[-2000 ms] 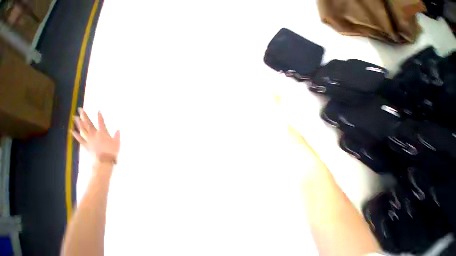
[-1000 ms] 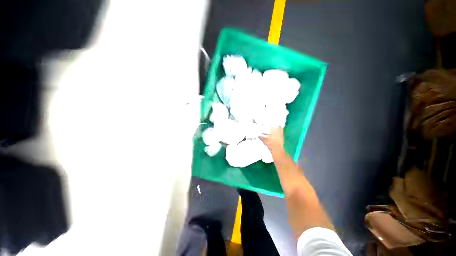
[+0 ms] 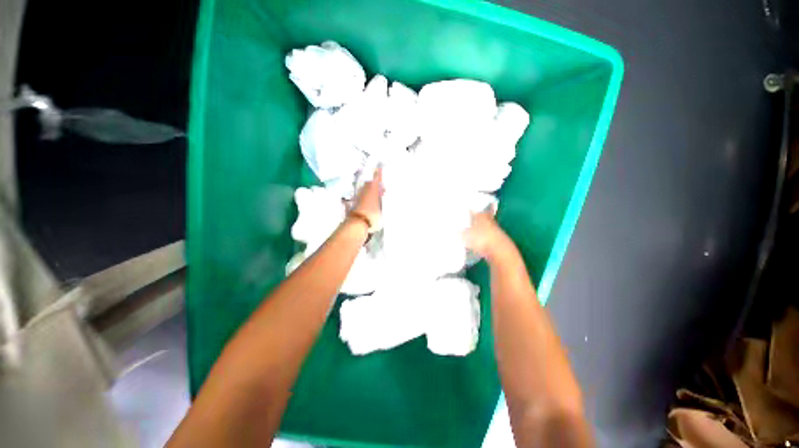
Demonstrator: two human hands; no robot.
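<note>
Several crumpled white wads (image 3: 407,324) lie in a heap in a green crate (image 3: 236,219). Some at the upper left look pale blue-grey. My left hand (image 3: 370,199) reaches into the middle of the heap, with its fingers partly hidden among the wads. My right hand (image 3: 480,229) is at the right side of the heap, its fingers hidden behind or under white material. The wads between my hands are overexposed, so I cannot tell whether either hand grips one.
Brown floppy pieces (image 3: 745,394) lie at the lower right. Dark floor (image 3: 666,219) runs along the crate's right side. Greyish-beige material (image 3: 53,332) is at the lower left, and a thin translucent strip (image 3: 123,125) is left of the crate.
The view has turned from the white table with black bags to the crate and come closer over it. My left hand has come into the crate beside my right hand, which was there one second ago.
</note>
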